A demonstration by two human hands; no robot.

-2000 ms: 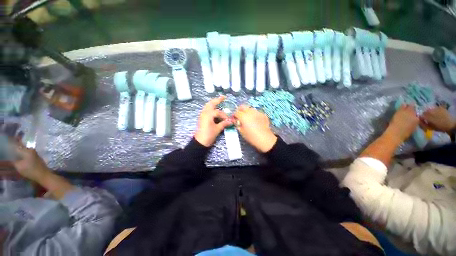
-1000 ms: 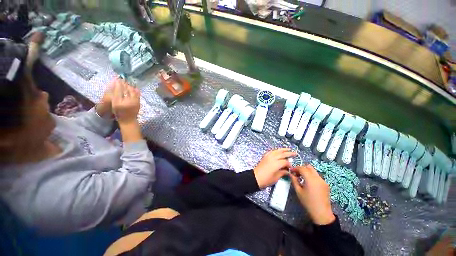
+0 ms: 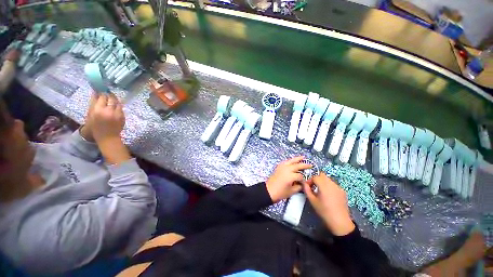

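A handheld fan lies face up on the bench in front of me, its pale handle pointing toward me and its round grille partly behind my fingers. My left hand holds it at the head and neck from the left. My right hand has its thumb and fingertips at the neck; whether they pinch a small part cannot be seen. A heap of small light-blue parts lies right of my hands, with a heap of small dark parts beyond it.
A row of fans stands along the back. Several fans stand at the left, beside one face-up fan. Farther left are an orange-based fixture and a person holding a fan. Another person's hand shows lower right.
The view has swung left, then shifted slightly. My hands stay at the fan's neck. The left neighbour's hands have moved, and a fan head now shows above them.
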